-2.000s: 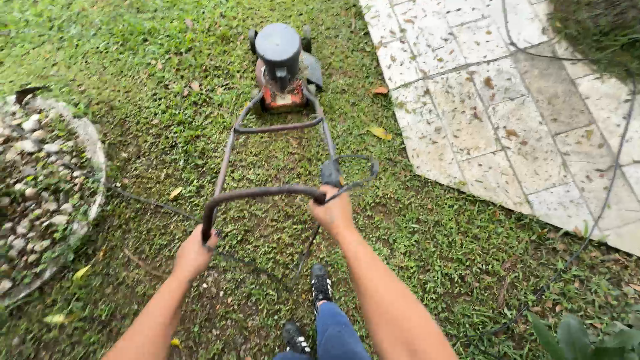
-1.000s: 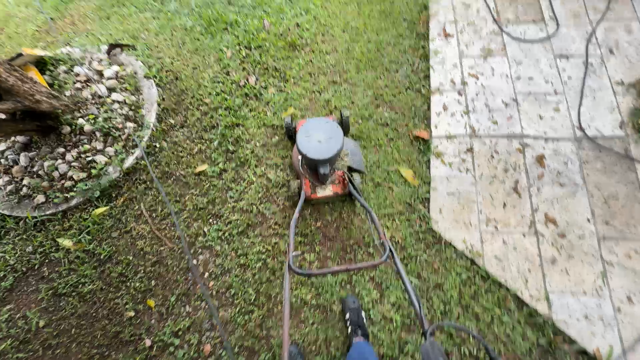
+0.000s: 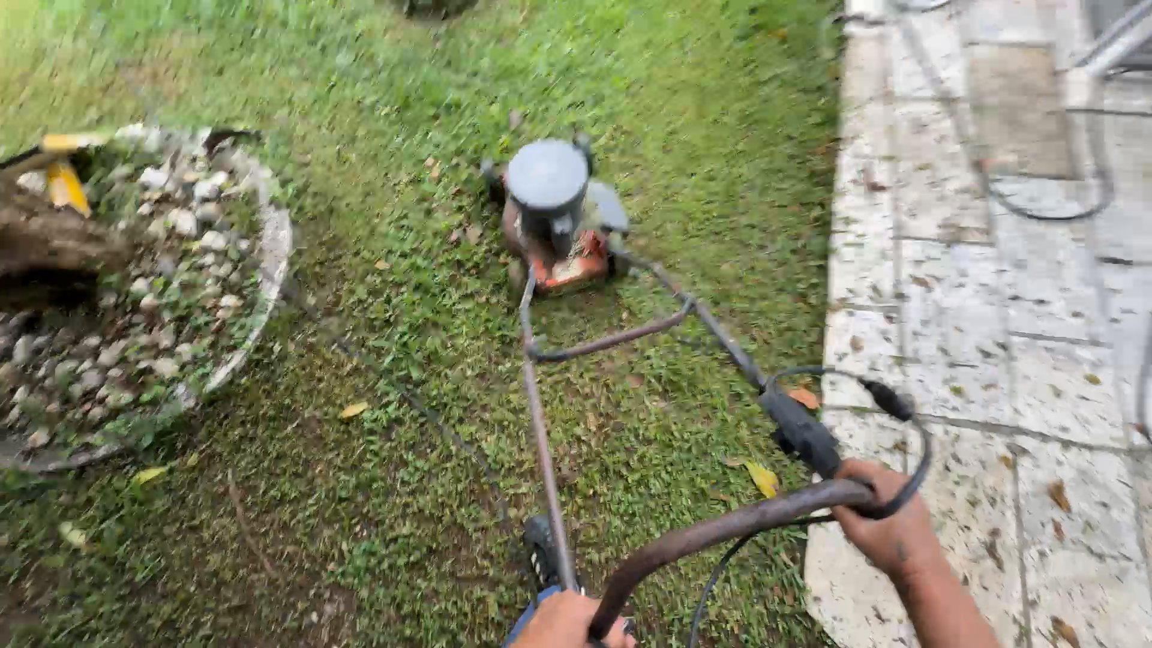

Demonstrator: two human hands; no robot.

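Observation:
An electric lawn mower [image 3: 558, 225] with a grey motor cover and orange deck stands on the grass ahead of me. Its worn metal handle [image 3: 711, 531] reaches back to my body. My left hand [image 3: 571, 621] grips the handle's left corner at the bottom edge, partly cut off by the frame. Around the right corner, my right hand [image 3: 886, 522] is closed, just behind the black switch box [image 3: 796, 427]. A black cable with a connector [image 3: 889, 400] loops from the box past my right hand.
At left, a round bed of stones [image 3: 193, 216] has a pale curved border [image 3: 274, 243]. Leaf-strewn stone paving [image 3: 954, 342] lies at right, with a hose or cable [image 3: 1048, 214] on it. A thin cord [image 3: 432, 418] crosses the grass from the bed toward my shoe [image 3: 540, 549].
Both hands, out of view one second ago, show again on the handle. The mower has moved forward along the grass compared with two seconds ago. The view has shifted.

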